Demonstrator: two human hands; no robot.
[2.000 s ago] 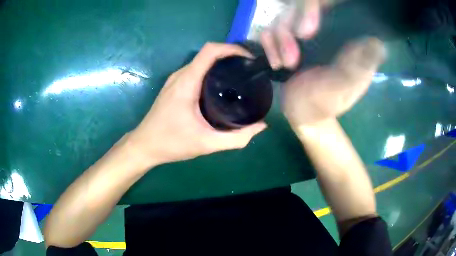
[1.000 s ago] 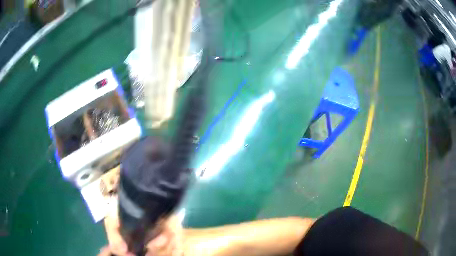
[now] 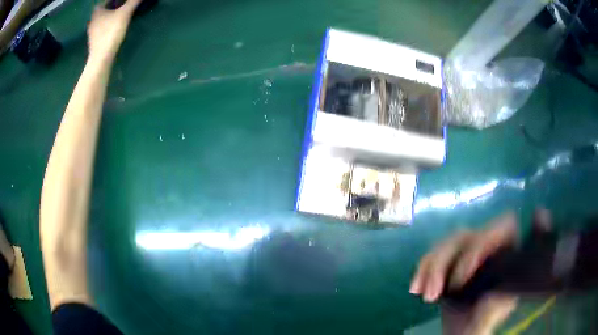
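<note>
My left hand (image 3: pixel 111 25) is stretched out to the top left edge, at a dark object (image 3: pixel 139 5) cut off by the frame; whether it grips it is not clear. My right hand (image 3: pixel 469 262) is blurred at the lower right, around the thick black electric screwdriver (image 3: pixel 531 271), which has a pale band. The white screw feeder (image 3: pixel 377 145) with blue side edges stands on the green bench right of centre. Its window shows a screw heap. The pick-up block (image 3: pixel 364 206) is at its near end. Screws at the driver's tip cannot be made out.
A clear plastic bag (image 3: pixel 492 91) lies against the feeder's right side. Dark objects (image 3: pixel 36 46) stand at the far left bench edge. A tan cardboard-like piece (image 3: pixel 19 275) and part of another person's hand (image 3: pixel 5 248) show at the left edge.
The view has swung back left over the bench, with the feeder now near the middle. My left arm now reaches far left. The housing held two seconds ago no longer shows clearly.
</note>
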